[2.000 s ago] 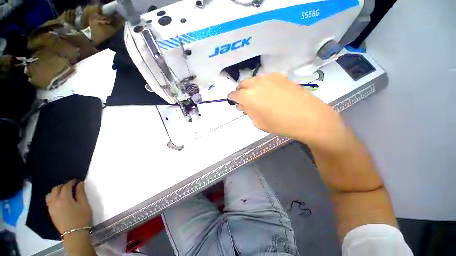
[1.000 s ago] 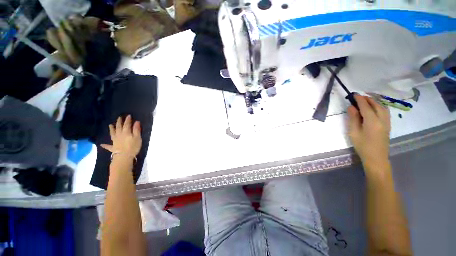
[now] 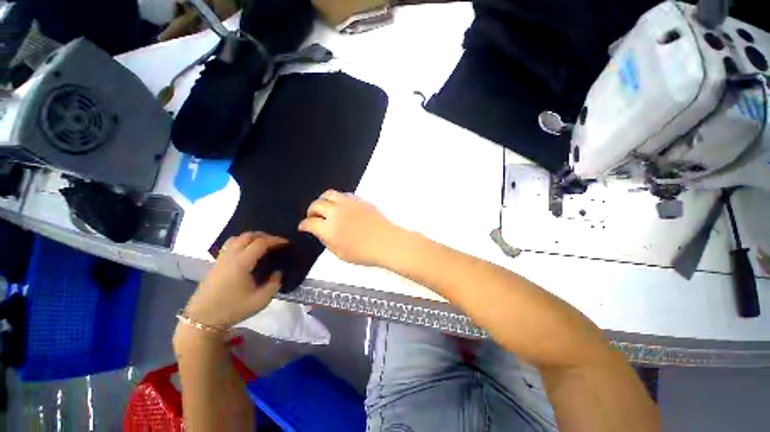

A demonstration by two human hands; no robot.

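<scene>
A black fabric piece (image 3: 308, 139), perhaps a stack, lies flat on the white table left of the sewing machine (image 3: 650, 93). My left hand (image 3: 241, 274) is on its lower left corner, fingers curled at the edge. My right hand (image 3: 346, 226) rests on its lower right part with bent fingers. Whether either hand grips a layer cannot be told. More black fabric (image 3: 523, 84) lies behind and left of the needle area. A screwdriver (image 3: 743, 274) with a black handle lies under the machine arm beside a dark grey flat strip (image 3: 699, 246).
A grey box with a round grille (image 3: 105, 118) stands at the left. A smaller black piece (image 3: 215, 110) lies beside the main one. Brown fabric (image 3: 342, 10) is at the back. A measuring tape (image 3: 397, 310) runs along the front edge. Blue (image 3: 80, 304) and red (image 3: 156, 405) crates are below.
My right hand has let go of the screwdriver, which now lies on the table, and has moved left onto the black fabric. My left hand has moved to the fabric's lower corner. The view has turned left.
</scene>
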